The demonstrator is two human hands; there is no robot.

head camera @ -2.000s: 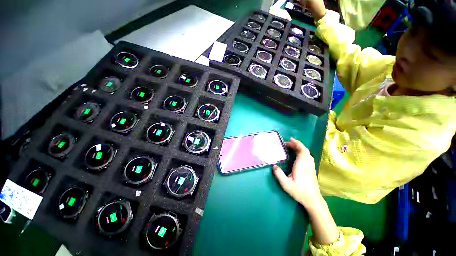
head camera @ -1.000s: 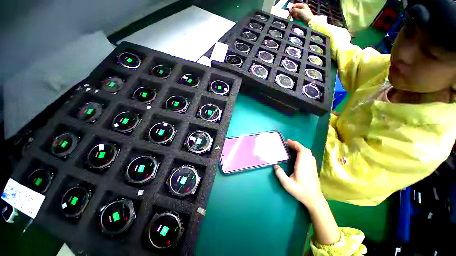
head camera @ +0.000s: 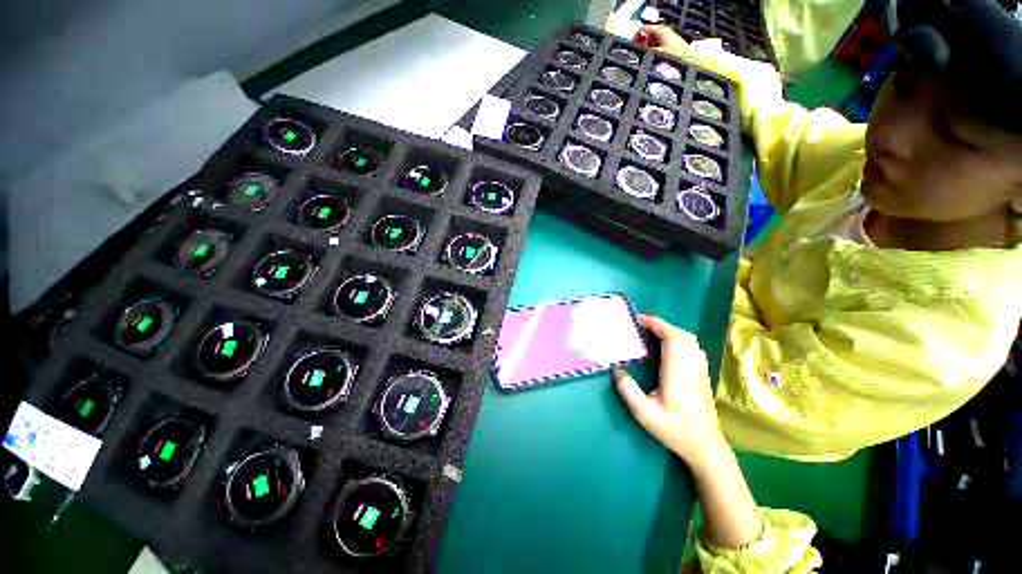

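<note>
A smartphone (head camera: 569,341) with a pink and white lit screen lies on the green mat. My right hand (head camera: 678,392) is bare in a yellow sleeve, with thumb and fingers around the phone's right end. A large black foam tray (head camera: 241,308) at the left holds round smartwatches (head camera: 362,297) in its pockets, with small green lit marks on their screens. Its lower left corner bears a white label (head camera: 52,445). My left hand is out of the picture.
A second foam tray (head camera: 619,186) of dark-faced watches stands at the back. A person (head camera: 885,303) in a yellow smock and dark cap sits right, one hand (head camera: 665,40) beyond that tray. White sheets (head camera: 387,73) lie behind the trays. The bench edge (head camera: 717,303) runs between mat and person.
The other person's far hand has shifted left beyond the back tray, and their head has turned and moved slightly. My right hand and the phone stay in place.
</note>
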